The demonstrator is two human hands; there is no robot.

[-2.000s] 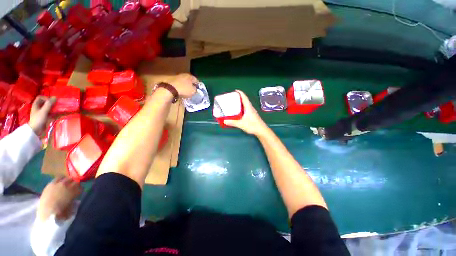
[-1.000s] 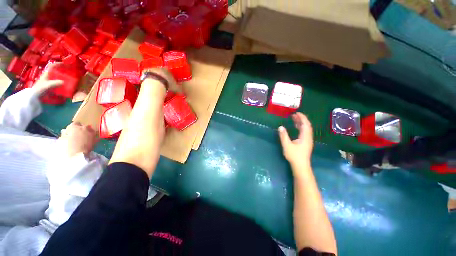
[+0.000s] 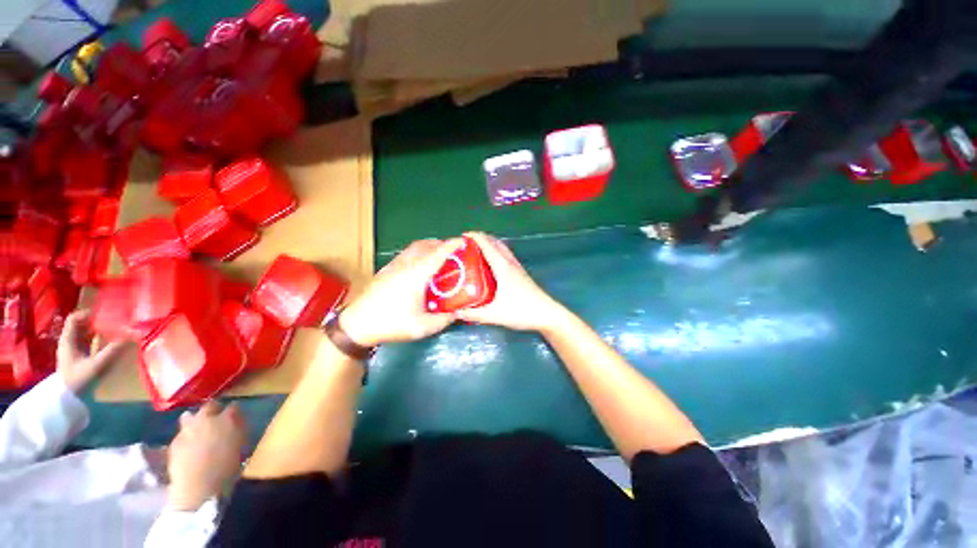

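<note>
A red tin point(image 3: 461, 276) with a white ring mark is held between both my hands above the near edge of the belt. My left hand point(image 3: 402, 294) grips its left side and my right hand point(image 3: 512, 287) its right side. The tin looks closed. Beyond it, an upturned tin lid point(image 3: 512, 178) lies beside an open tin body point(image 3: 579, 165) on the green conveyor belt point(image 3: 439, 161). Another lid point(image 3: 703, 161) lies further right, beside a red tin partly hidden by the dark arm.
Closed tins point(image 3: 193, 348) stand on a cardboard sheet point(image 3: 332, 161) at left, with a large heap point(image 3: 220, 102) behind. Another person's hands point(image 3: 204, 455) are at lower left. Stacked cardboard point(image 3: 482, 37) lies beyond. A dark arm point(image 3: 814, 118) crosses the belt; clear film point(image 3: 857, 487) is at lower right.
My left hand has come from the pile with a red tin, and my right hand has closed on it too. The view has shifted. The other person's left hand no longer holds up a tin.
</note>
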